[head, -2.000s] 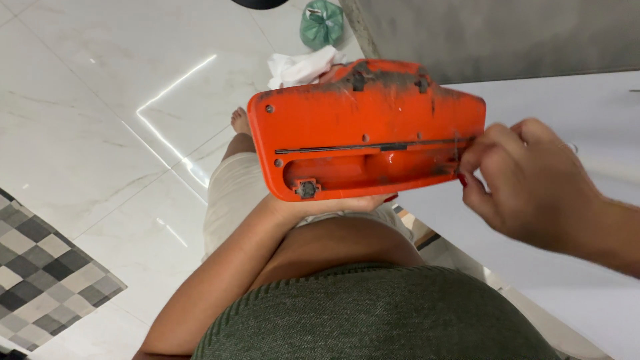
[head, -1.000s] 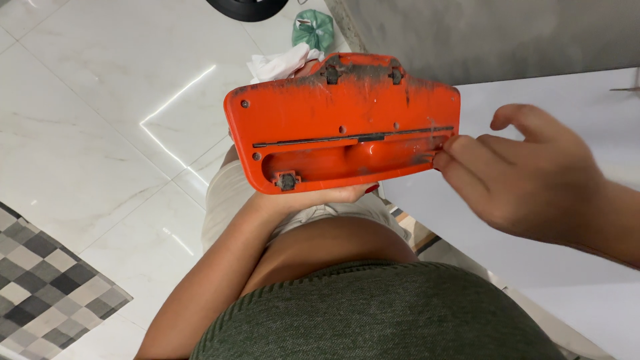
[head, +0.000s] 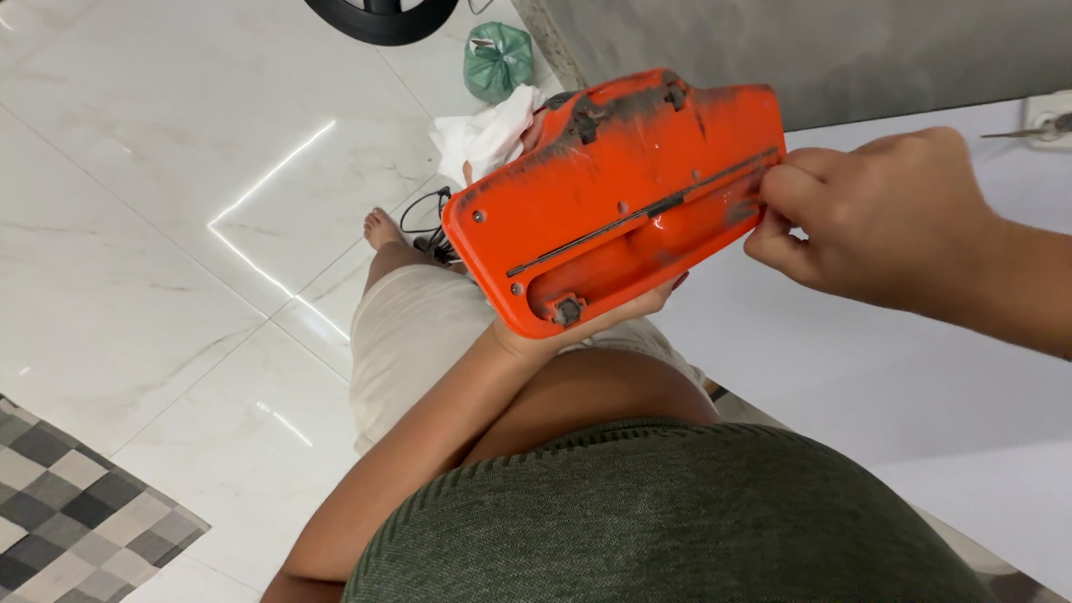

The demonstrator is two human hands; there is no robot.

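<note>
An orange plastic housing (head: 620,193), smudged with grey dirt, is held tilted above my lap, its right end higher. A long dark slot runs across it, above a recess with a small dark fitting (head: 568,311) at the left end. My left hand (head: 620,314) supports the housing from beneath; most of its fingers are hidden behind it. At the housing's right end, my right hand (head: 846,213) has its bent fingertips against the edge near the recess. Whether they pinch something small there cannot be seen.
Beyond the housing, a white cloth or bag (head: 481,138) and a knotted green plastic bag (head: 498,63) lie on the tiled floor. Dark cables (head: 431,243) are beside my foot. A white surface (head: 879,377) extends at right, below a grey wall (head: 821,50). A checkered mat (head: 84,502) lies lower left.
The orange housing has tilted, its right end rising relative to the left. My right hand has stayed at that end, its raised finger now folded in.
</note>
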